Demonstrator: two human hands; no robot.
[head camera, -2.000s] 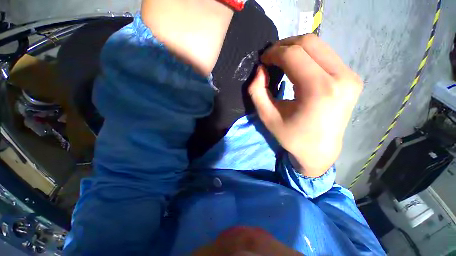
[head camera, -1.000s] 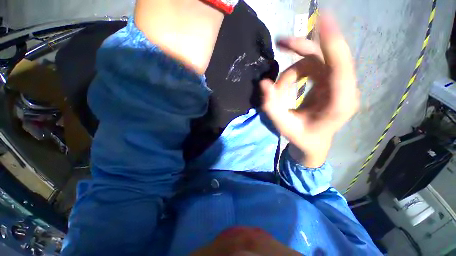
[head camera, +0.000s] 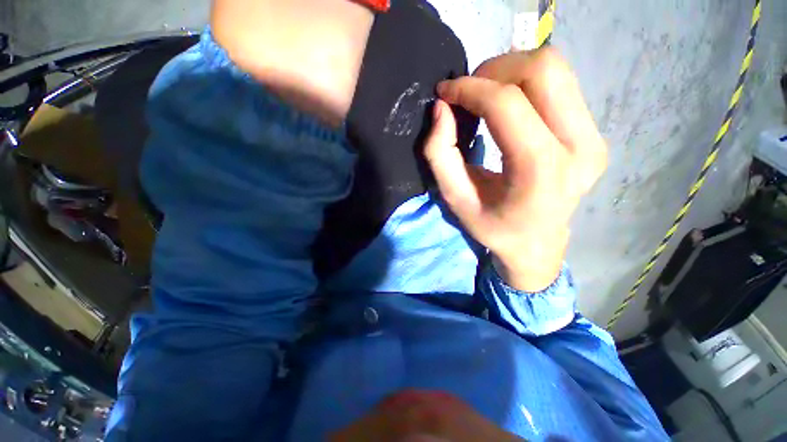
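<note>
My right hand is bare and rests at the right side of the black trouser knee. Its thumb and index fingertips are very close together over the cloth; whether something tiny is between them cannot be told. Whitish specks and strands lie on the knee just left of the fingertips. My left forearm crosses the picture's upper left, with its bare wrist and a bit of red glove cuff at the top edge. The left hand itself is beyond the edge.
The blue smock covers my lap. Grey floor with yellow-black tape is on the right, with a black bin and a white bucket beyond it. Brown cardboard and machine parts are on the left.
My right hand's fingers were spread and lifted a second ago; now thumb and index are close together at the knee again. The left forearm has shifted slightly left.
</note>
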